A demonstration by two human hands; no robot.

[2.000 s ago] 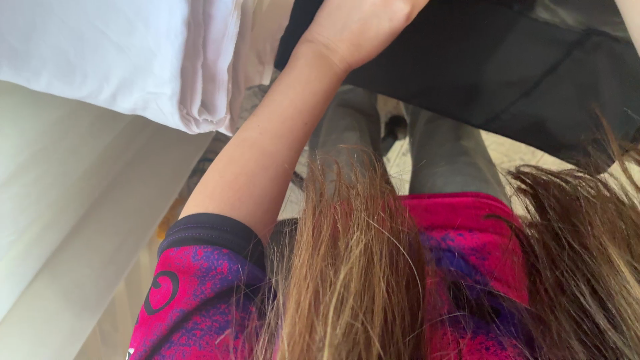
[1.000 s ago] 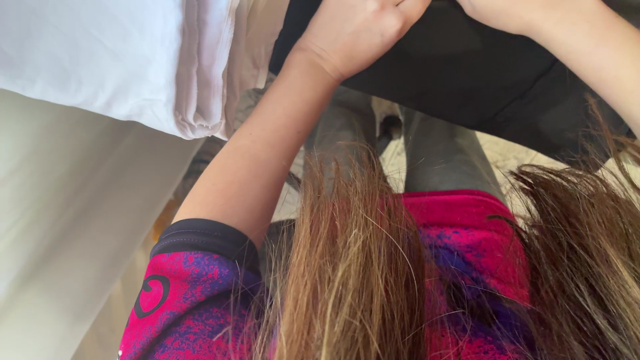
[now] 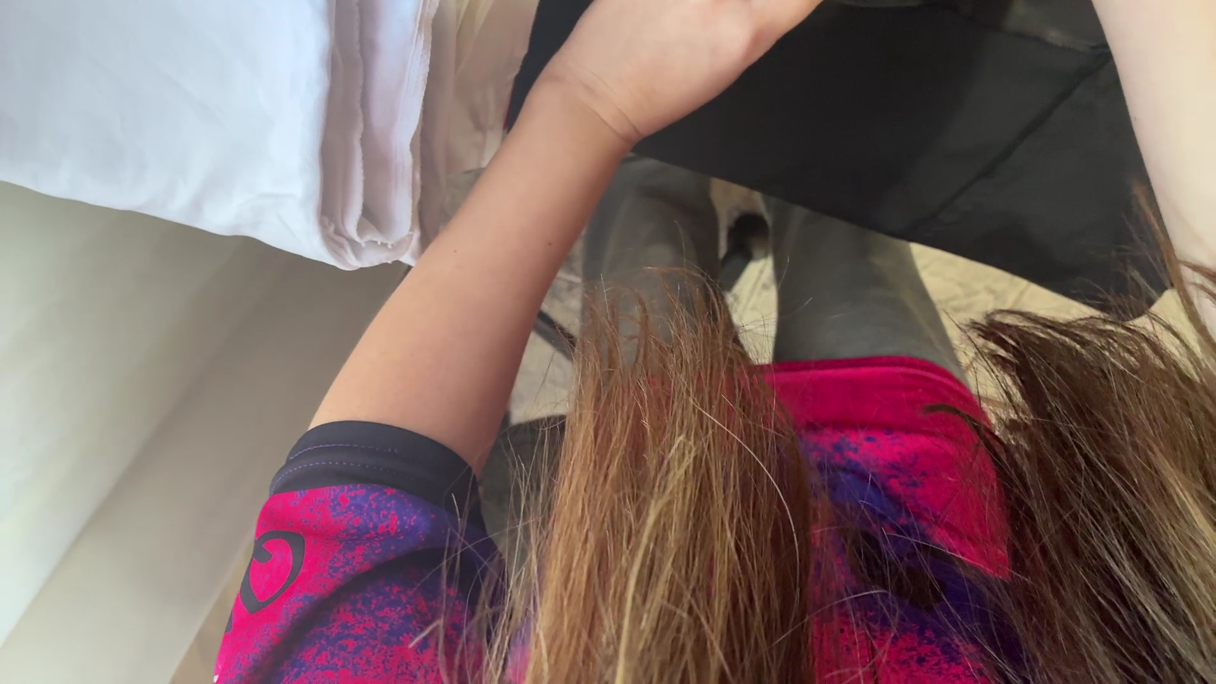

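My left hand (image 3: 679,47) is at the top middle, over the upper edge of a black fabric (image 3: 912,123) that hangs across my lap and toward the right. Its fingers run out past the top of the view, so what they grip cannot be seen. Of my right arm only the forearm shows, at the upper right edge; the right hand itself is beyond the frame. The black fabric has a seam or crease running diagonally on its right part.
Folded white cloth (image 3: 190,114) lies in a thick stack at the upper left, its layered edge beside my left forearm. Below it hangs a pale curtain-like surface (image 3: 123,380). My legs in grey trousers (image 3: 845,285) and a light floor show beneath the black fabric. Long hair hangs across the lower view.
One second ago my right hand was in view at the top, near my left hand; now only its forearm shows at the right. My left hand has stayed near the same place.
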